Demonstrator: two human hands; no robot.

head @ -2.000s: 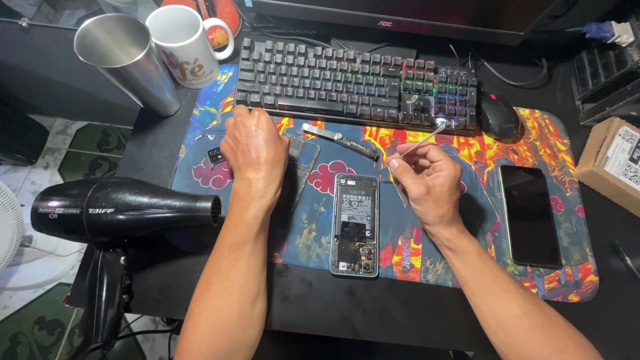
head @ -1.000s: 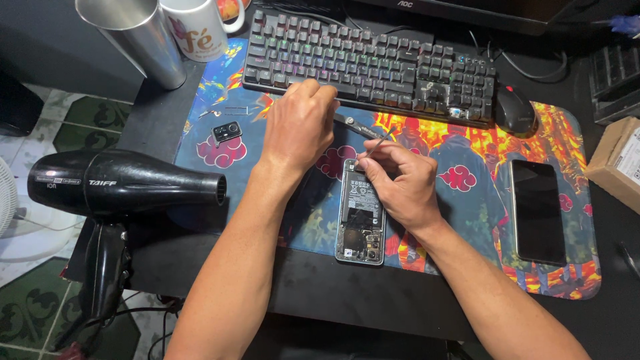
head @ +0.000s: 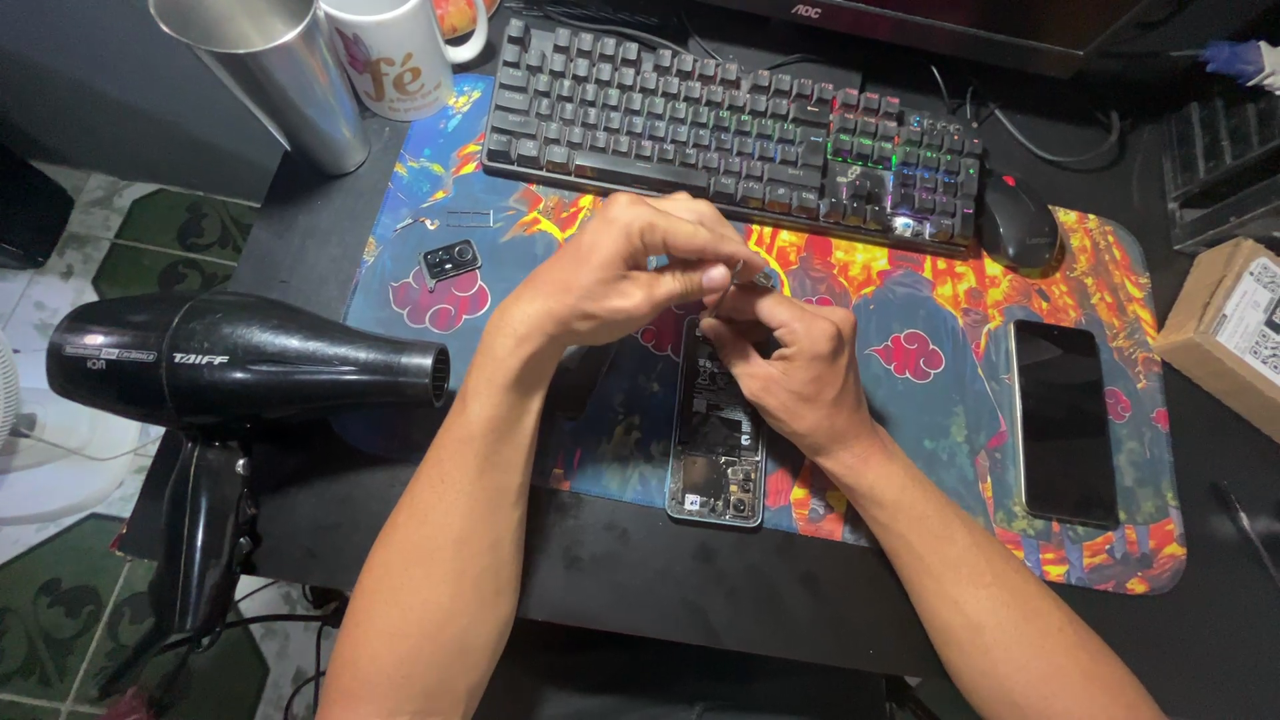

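Observation:
An opened smartphone (head: 715,430) lies on the patterned desk mat, its battery and inner parts showing. Above its upper end, my left hand (head: 650,265) and my right hand (head: 785,355) meet fingertip to fingertip. Pinched between them is a small, thin metallic piece (head: 738,270), too small and covered to name exactly. A slim dark tool (head: 765,278) shows just behind the right fingers; whether it is held cannot be told. Left of my left hand, a phone camera cover (head: 450,262) lies on the mat near small metal pieces (head: 470,218). A second smartphone (head: 1064,422) lies at the right.
A black hair dryer (head: 250,355) lies at the left. Behind the hands are a lit keyboard (head: 680,125) and a mouse (head: 1020,225). A metal cup (head: 290,90) and a white mug (head: 390,60) stand back left. A cardboard box (head: 1215,330) sits at the right edge.
My left hand has moved right, from beside the camera cover to the fingertips of my right hand. My right hand has moved left to above the opened phone. The pin-like tool it held upright is no longer plainly visible.

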